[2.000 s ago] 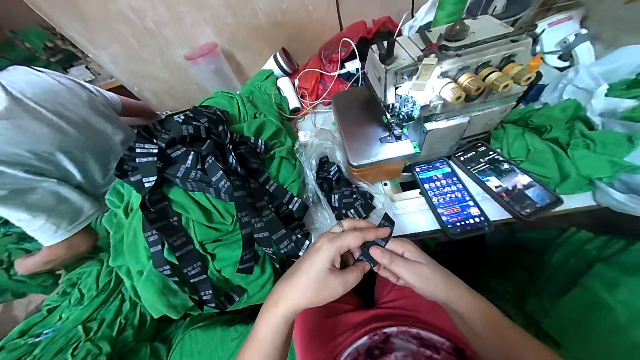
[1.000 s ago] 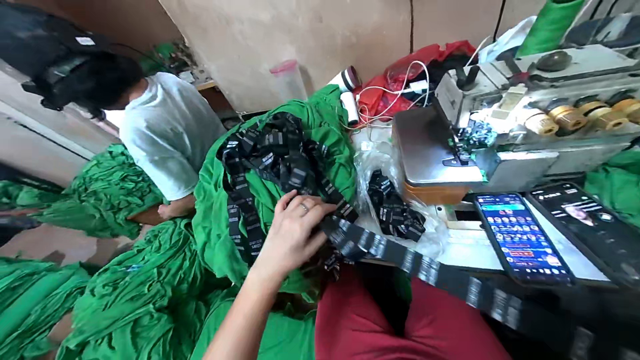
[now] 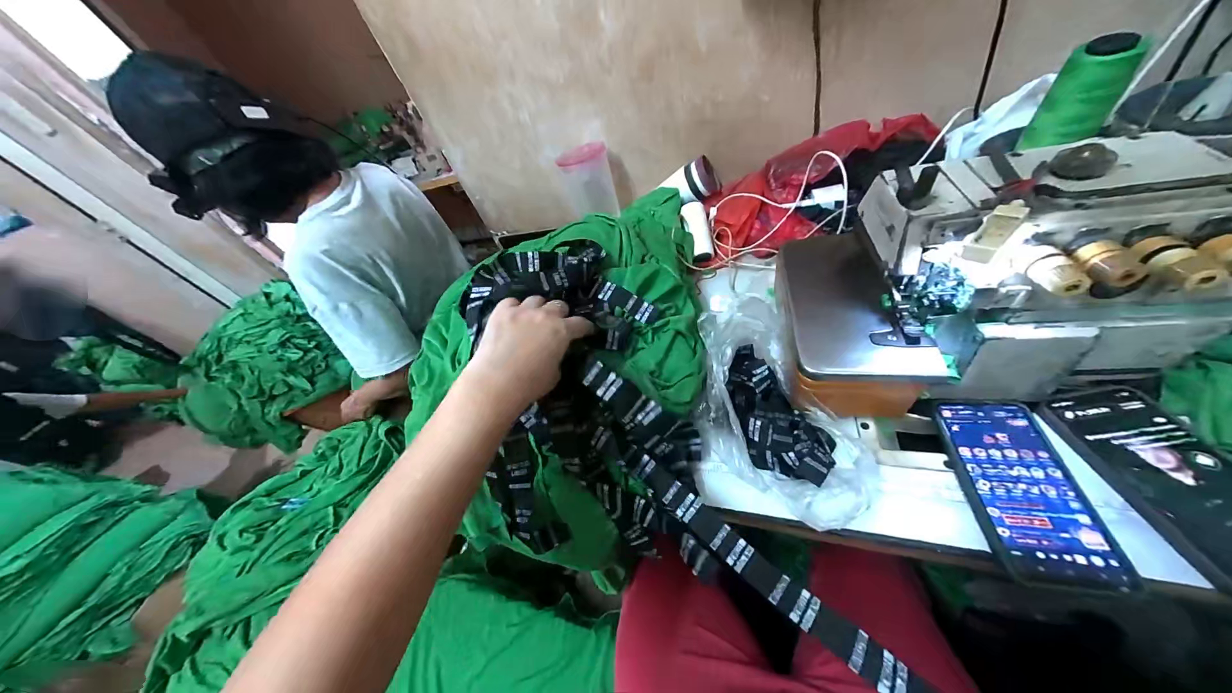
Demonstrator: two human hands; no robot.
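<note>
My left hand [image 3: 531, 337] reaches into a tangled heap of black woven tape printed with white writing [image 3: 630, 423], its fingers curled into the strands. The heap lies on a mound of green fabric [image 3: 664, 260]. One strand of the tape runs from the heap down across my red-clad lap to the bottom edge. My right hand is out of view. Beside the heap, a clear plastic bag [image 3: 852, 491] holds more of the black tape [image 3: 775, 419]. To its right stands an industrial sewing machine [image 3: 1020, 260] with a metal work plate [image 3: 852, 313].
Two phones [image 3: 1035, 491] [image 3: 1145, 462] lie at the table's front edge. Behind are a red plastic bag [image 3: 789, 188], white cables, a clear cup [image 3: 589, 178] and a green thread cone [image 3: 1083, 91]. A co-worker in a cap [image 3: 375, 250] sits at left among green fabric piles [image 3: 260, 361].
Two seconds ago both hands held a small black piece over my lap. My left hand has since moved onto the tape heap, and my right hand has left view. The view has swung left.
</note>
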